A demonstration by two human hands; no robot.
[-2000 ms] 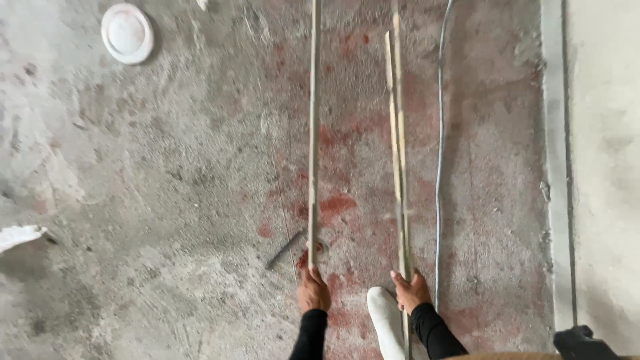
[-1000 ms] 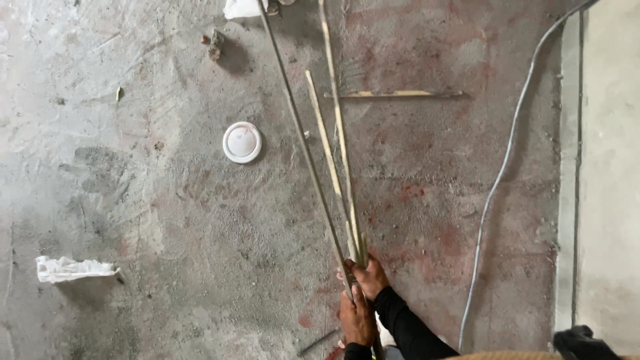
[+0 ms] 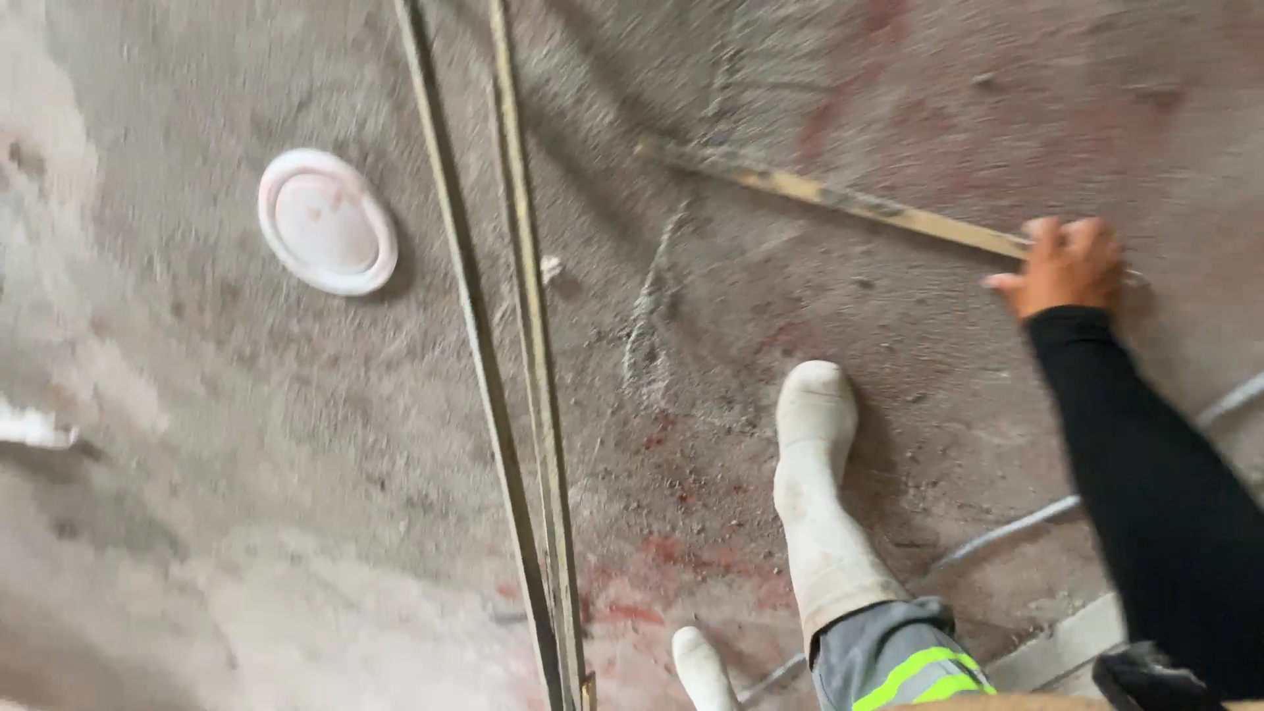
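My right hand point(image 3: 1071, 265) is closed around the right end of a short wooden strip point(image 3: 869, 205) that lies slantwise at the floor. Several long, thin strips point(image 3: 459, 237) run from the top of the view down to the bottom edge, left of my boots. Their lower ends, where they leave the view, are hidden. My left hand is not in view, so what it holds cannot be seen.
A round white lid or disc point(image 3: 331, 222) lies on the rough concrete floor at the left. My white rubber boots point(image 3: 815, 444) stand near the centre. A grey cable point(image 3: 1007, 533) crosses behind them, beside a pale edge strip point(image 3: 1071, 642). A white scrap point(image 3: 35, 427) lies far left.
One second ago both hands were together on the long strips. My right hand has since moved off them to the right and taken hold of the short strip. The view has turned and come nearer the floor.
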